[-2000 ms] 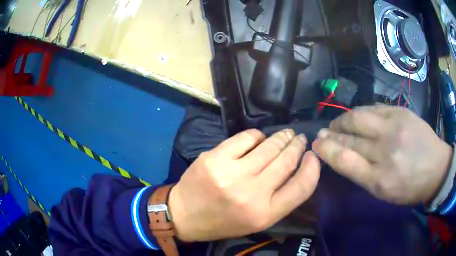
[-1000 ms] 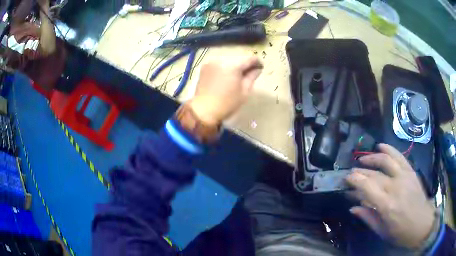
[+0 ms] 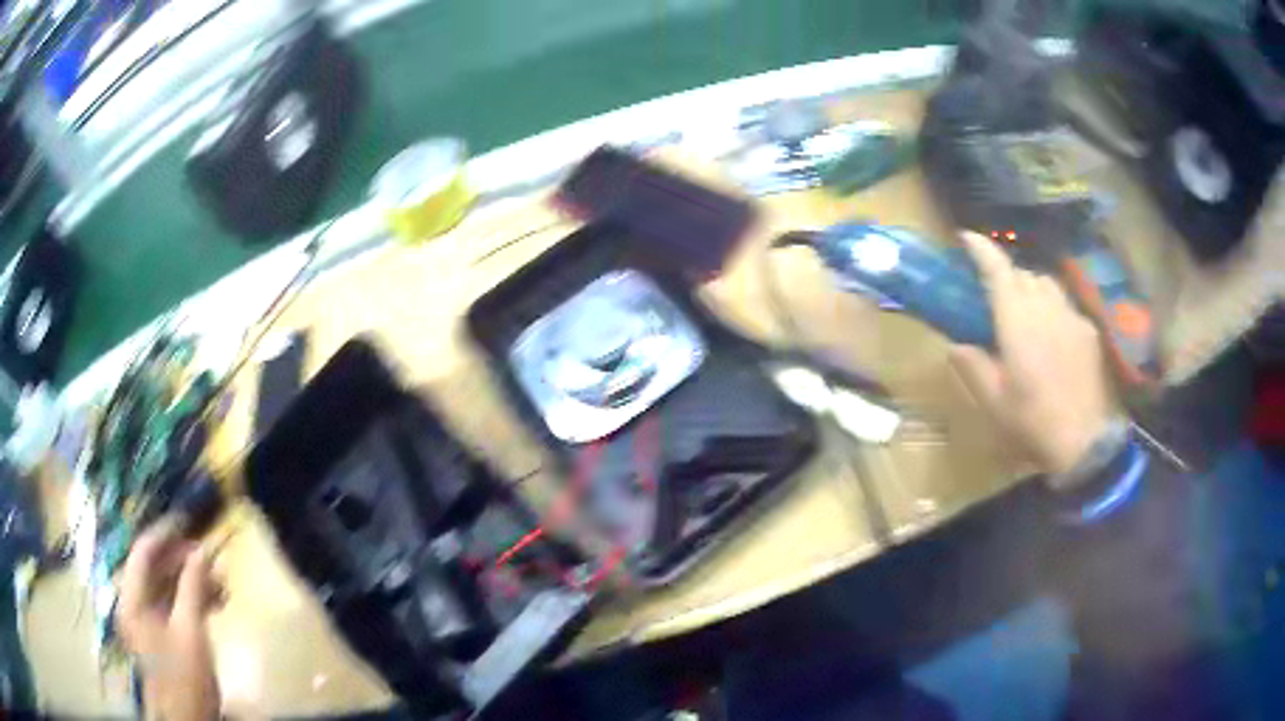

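The picture is blurred. My right hand (image 3: 1040, 369) is at the right, thumb and fingers around the near end of a blue-bodied tool (image 3: 916, 279) on the bench. My left hand (image 3: 166, 613) is low at the left edge, fingers bent beside a small dark thing (image 3: 190, 500); its grip is unclear. The black rear shell (image 3: 374, 514) lies between my hands, with a grey strip (image 3: 524, 645) at its near end. The front panel (image 3: 768, 423) is beside it, holding the silver-framed speaker driver (image 3: 606, 355). Red wires (image 3: 522, 545) run between them.
A dark block (image 3: 655, 211) lies behind the panel. A tape roll (image 3: 423, 190) is at the bench's back edge. Green boards and wires (image 3: 134, 437) are piled at the left. Black speaker units (image 3: 275, 134) stand on the green conveyor (image 3: 564, 71). A white piece (image 3: 839, 404) lies right of the panel.
The view has swung right. My right hand has left the shell's near end and moved to the blue tool. My left hand is now low at the left, left of the shell.
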